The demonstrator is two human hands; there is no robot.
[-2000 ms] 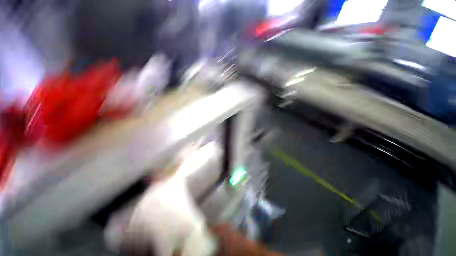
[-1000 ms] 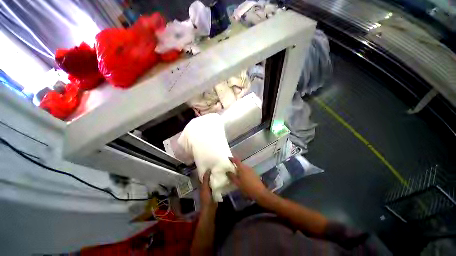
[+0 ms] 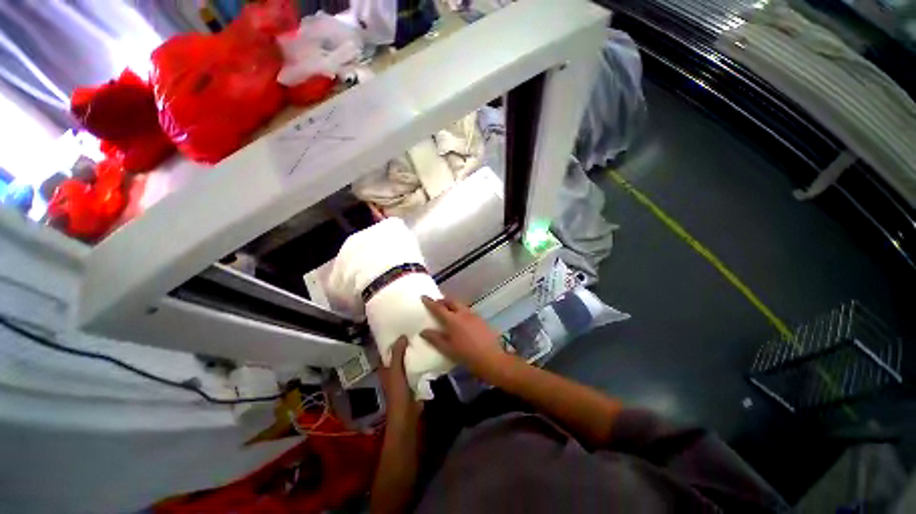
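A folded white curtain bundle [image 3: 397, 316] lies through the white upright arch of the banding machine [image 3: 331, 146]. A dark band with some red [image 3: 394, 279] goes around the bundle near the arch opening. My right hand [image 3: 460, 333] lies on the bundle's right side with fingers spread over the cloth. My left hand [image 3: 398, 373] is against its near left side, fingers partly hidden. Together they hold the bundle's near end. A green light [image 3: 538, 237] glows at the arch's right foot.
Red plastic bags [image 3: 216, 90] sit behind the arch at upper left. Crumpled beige cloth [image 3: 427, 166] lies beyond the opening. A wire basket [image 3: 829, 356] stands on the grey floor at right, by a yellow line [image 3: 703, 251]. A black cable [image 3: 121, 359] runs at left.
The bundle now shows a dark band around it that was not visible before. My hands remain on its near end, and the right hand's fingers lie flatter. The view has shifted slightly and is sharper.
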